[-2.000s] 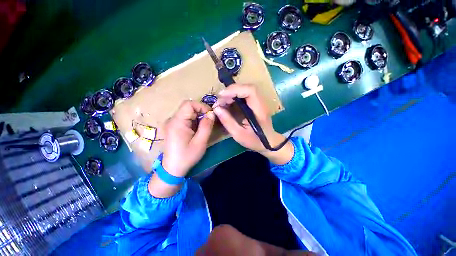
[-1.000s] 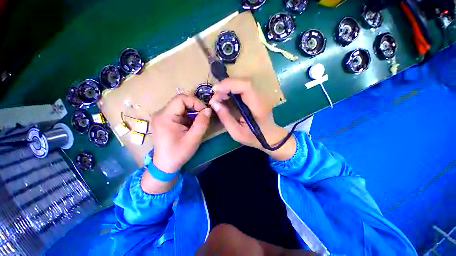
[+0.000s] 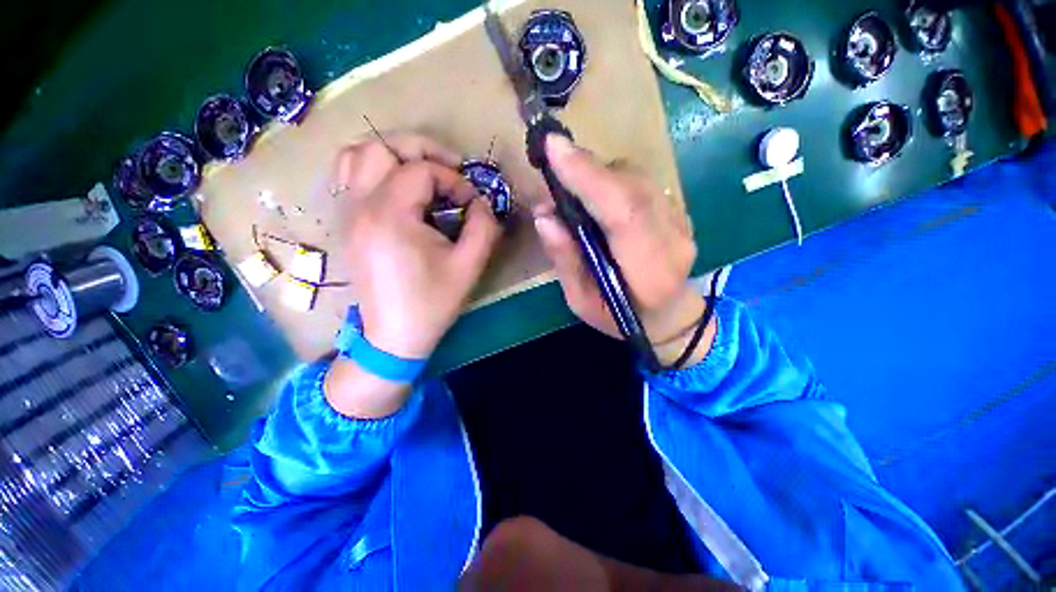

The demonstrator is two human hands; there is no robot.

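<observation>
A round black housing lies on the tan work board, partly behind my left fingertips. My left hand is beside it, fingers pinched on a small dark, partly silvery piece that is mostly hidden, perhaps a battery. A thin stiff strand sticks up from behind the left fingers. My right hand holds the soldering iron by its black handle, its blurred barrel pointing up the board, away from the housing. Another round housing sits near the barrel.
White batteries with yellow edges lie on the board's left. Rows of round units stand on the green bench at left and right. A solder spool is at far left above a ridged clear tray. A white disc is taped at right.
My hands have moved apart. The right hand has shifted right from the left fingertips and now grips the iron's handle more fully. The whole view has shifted, with the bench sitting higher.
</observation>
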